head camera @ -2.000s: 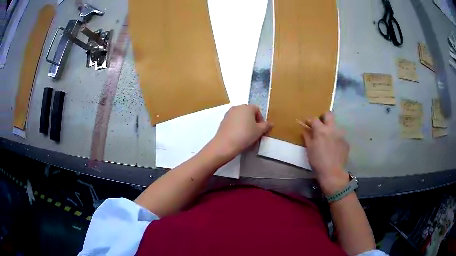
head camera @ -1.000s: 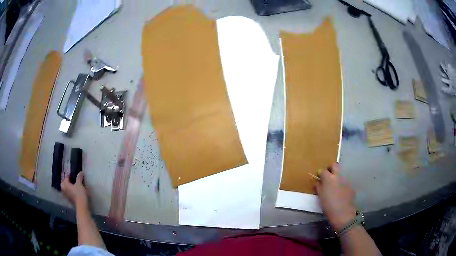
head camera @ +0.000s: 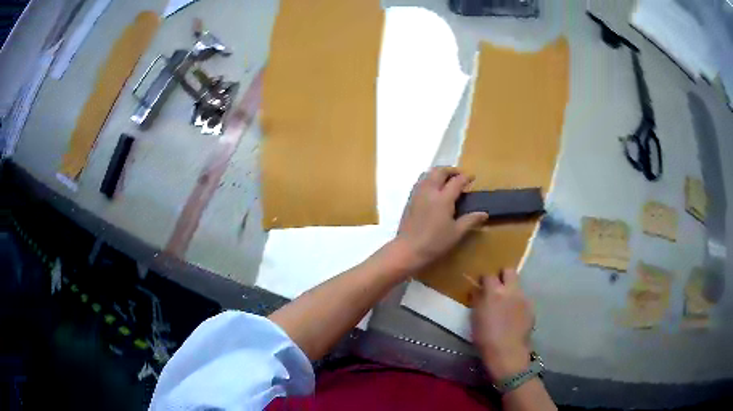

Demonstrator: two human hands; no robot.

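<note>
A tan card pattern lies on a narrow white cloth piece, whose edges show at its sides and bottom. My left hand grips the left end of a dark pattern weight, which lies crosswise over the card. My right hand is at the card's lower right corner with a thin, light tool between the fingertips; it is blurred. A wider card pattern lies to the left on a wide white cloth piece.
A second dark weight, a metal clamp device, a silver holder, a pinkish ruler and a narrow card lie left. Black shears, buff tickets and a long grey curved ruler lie right.
My left hand has picked up one dark weight from the left and brought it onto the narrow card. My right hand remains near the card's lower right corner. The camera view has shifted.
</note>
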